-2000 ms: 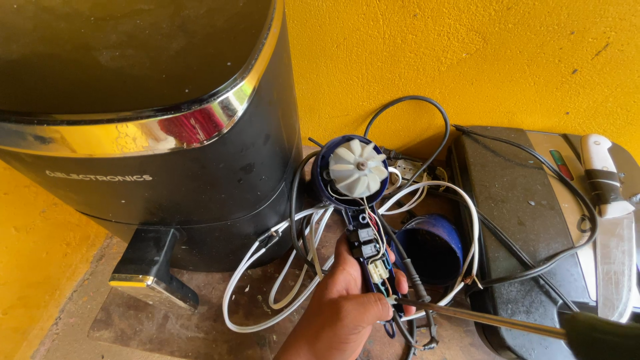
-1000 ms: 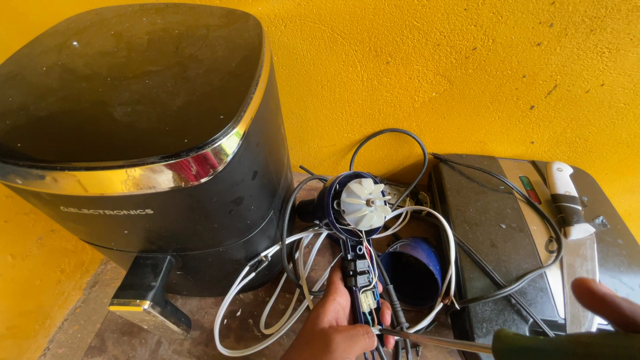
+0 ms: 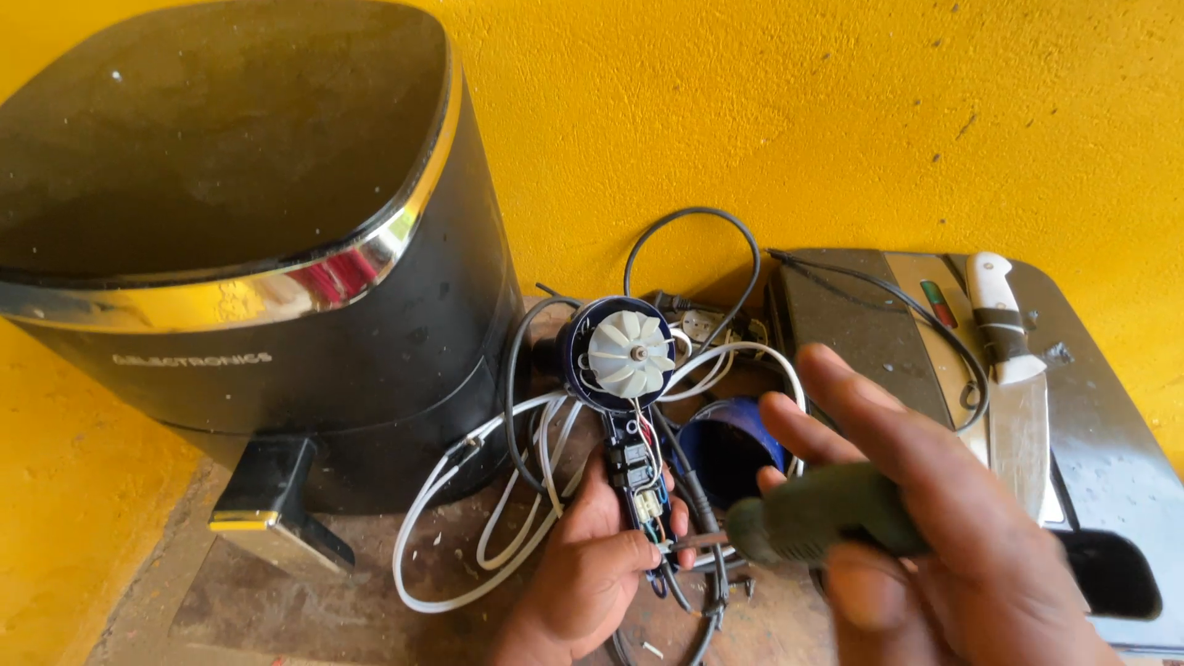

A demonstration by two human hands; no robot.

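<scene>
My left hand (image 3: 592, 573) grips the handle of an opened hair dryer (image 3: 640, 462), with the thumb near its lower end. The dark blue housing shows a white fan (image 3: 631, 353), switches and thin wires. My right hand (image 3: 934, 499) has its fingers spread around the dark green handle of a screwdriver (image 3: 814, 523); the thumb lies below the handle. The shaft points left at the handle's lower end, close to my left thumb; whether the tip touches a screw cannot be told. A blue round shell part (image 3: 731, 444) lies right of the dryer.
A large black air fryer (image 3: 370, 398) stands at the left. White cable (image 3: 416, 555) and black cable (image 3: 694, 211) loop around the dryer. A dark appliance (image 3: 842, 333) at the right carries a white-handled knife (image 3: 1017, 425). A yellow wall (image 3: 786, 120) rises behind.
My right hand, only partly in view a second ago and unseen before that, now reaches well into view with the screwdriver handle. My left hand keeps holding the dryer.
</scene>
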